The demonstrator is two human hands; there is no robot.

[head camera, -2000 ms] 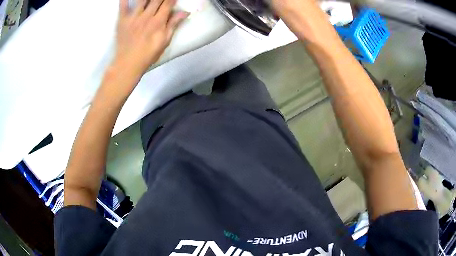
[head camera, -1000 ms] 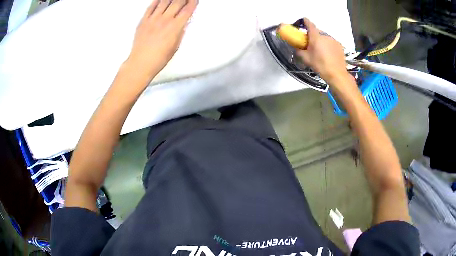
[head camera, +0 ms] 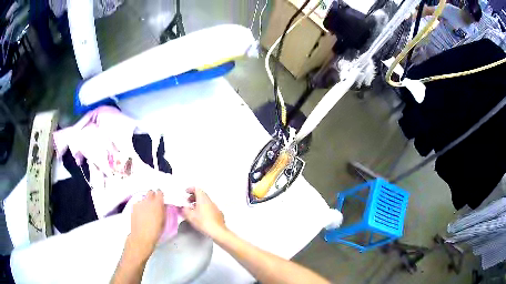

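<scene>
A pale pink garment with a small red-gold motif lies over the table, its near end at the padded sleeve board. My left hand grips the garment's near edge over the board. My right hand pinches the same edge just to the right, near the board's rounded, greyish end. The iron, with a yellow-orange handle, rests on the white table cover to the right of my hands, with no hand on it.
The whitish hose rises from the iron to the upper right. Another padded board with a blue base stands at the table's far side. Dark cloth lies left. A blue stool stands on the floor right. Black clothes hang at right.
The view has shifted up and shows more of the table. My right hand has let go of the iron, which now rests on the table. Both hands now hold the pink garment.
</scene>
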